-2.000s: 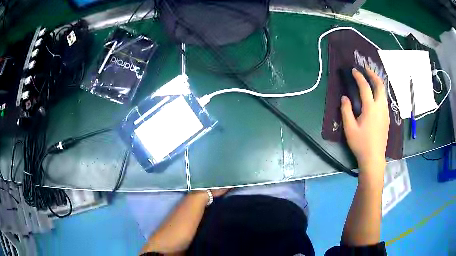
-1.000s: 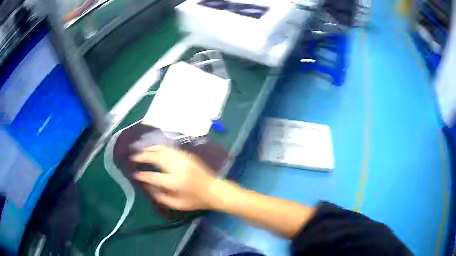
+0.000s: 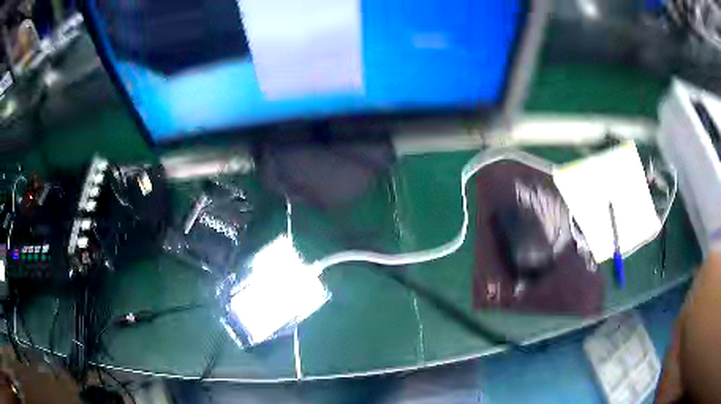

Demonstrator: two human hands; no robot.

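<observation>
The display device (image 3: 278, 300), its screen glowing white, lies tilted on the bench in shiny film, with the white cable (image 3: 395, 258) plugged in. The black mouse (image 3: 526, 241) rests on the dark mouse pad (image 3: 540, 297) with no hand on it. A second device (image 3: 217, 229) in clear film lies behind the lit one. At the lower right edge only a blurred, cut-off part of my right arm shows; my right hand is out of view. A sliver of skin shows in the bottom left corner; my left hand cannot be made out.
The monitor (image 3: 431, 59) stands at the back. Paper (image 3: 613, 205) and a blue-ended pen (image 3: 619, 268) lie right of the pad, near a white box (image 3: 686, 158). A connector box (image 3: 83, 217) and black cables are at left. A pale tray (image 3: 624, 359) is below the bench.
The view swung right, then back to the bench and monitor. My right hand has left the mouse and is out of view, with the arm at the right edge.
</observation>
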